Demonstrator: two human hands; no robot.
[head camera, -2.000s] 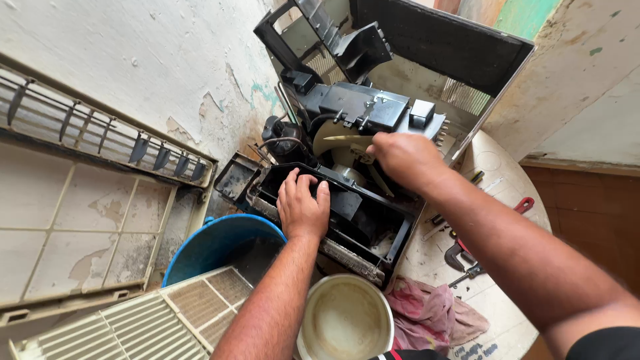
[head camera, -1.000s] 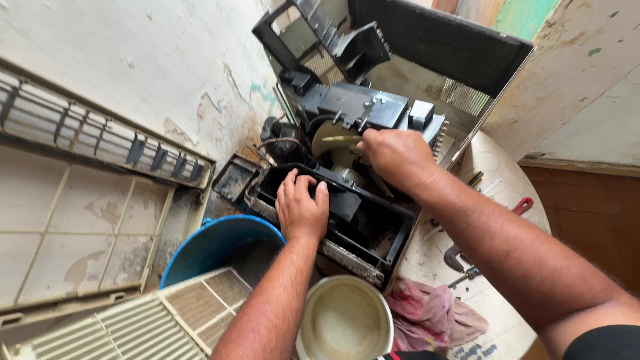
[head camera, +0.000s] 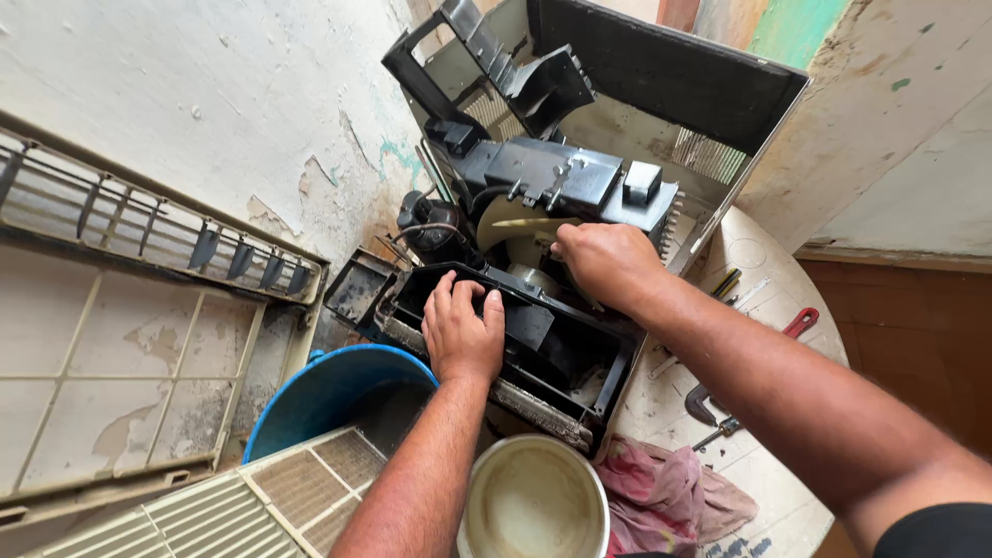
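An opened window air conditioner stands before me, its black plastic blower housing (head camera: 535, 325) nearest. My left hand (head camera: 465, 325) rests on that housing's rim, fingers bent over the edge and spread, thumb apart. Behind the housing my right hand (head camera: 608, 260) has its fingers closed at the cream plastic fan (head camera: 511, 217), beside a blade; what exactly the fingertips grip is hidden. A metal motor (head camera: 535, 277) sits between the fan and the housing. The black compressor (head camera: 434, 229) with a curved copper pipe is to the left. A black plastic cover (head camera: 550, 174) lies above the fan.
The metal case (head camera: 666, 77) stands behind. A blue tub (head camera: 341, 380), a cream bucket (head camera: 535, 496) and a slatted front grille (head camera: 194, 504) are nearest me. On the round table (head camera: 775, 465) lie a pink rag (head camera: 651, 496), a red-handled wrench (head camera: 800, 322) and a screwdriver (head camera: 717, 432).
My right hand has shifted slightly beside the fan, and the fan blade by it sits at a different angle. My left hand has stayed on the housing rim.
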